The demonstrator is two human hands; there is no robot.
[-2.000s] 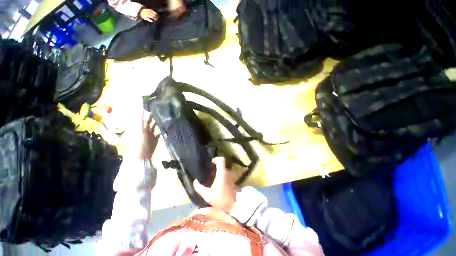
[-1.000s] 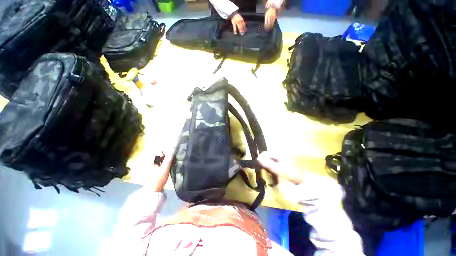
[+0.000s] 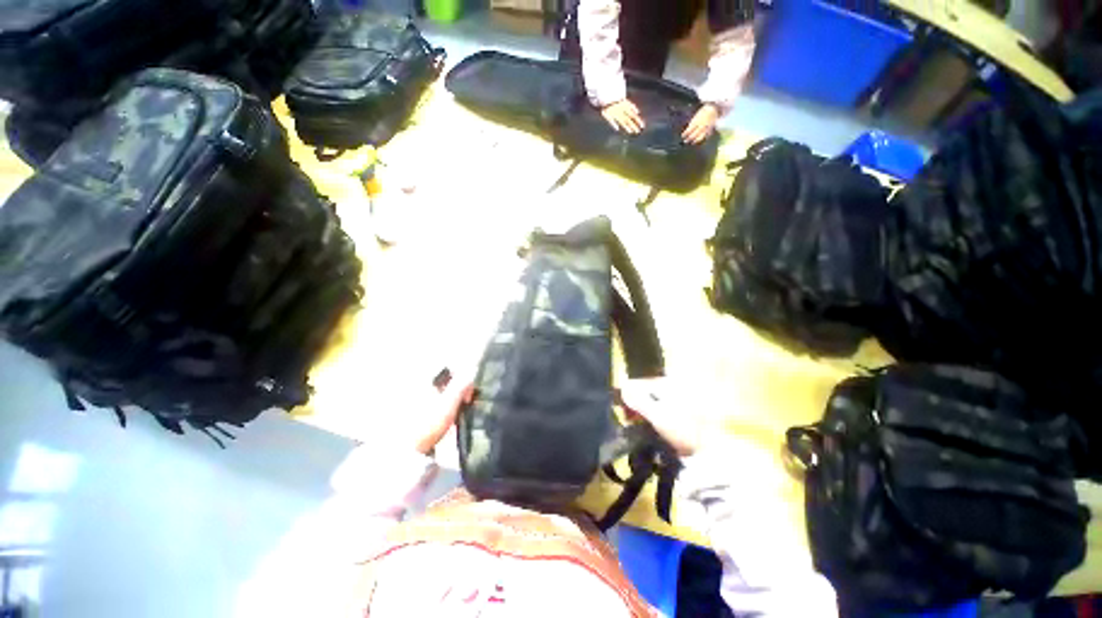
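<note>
A camouflage backpack (image 3: pixel 550 368) stands on its side on the pale yellow table (image 3: pixel 423 278) in front of me, its black side panel facing up. A shoulder strap (image 3: pixel 638 326) curves along its right side, and thin black strap tails (image 3: pixel 641 471) hang in a bunch at the lower right. My left hand (image 3: pixel 450 417) is at the bag's left edge, its fingertips touching it. My right hand (image 3: pixel 653 410) is at the bag's right side by the strap. The overexposed image hides whether its fingers grip the strap.
Backpack stacks stand at left (image 3: pixel 181 254) and right (image 3: pixel 1003 242); single bags lie at right (image 3: pixel 955 483) and back left (image 3: pixel 363 79). Across the table a person's hands (image 3: pixel 622 117) rest on a black bag (image 3: pixel 641 133). A blue bin (image 3: pixel 653 567) is below the front edge.
The bag has turned from its mesh back onto its side and stands more upright. My right hand has moved from its lower end to its right side. The view has shifted.
</note>
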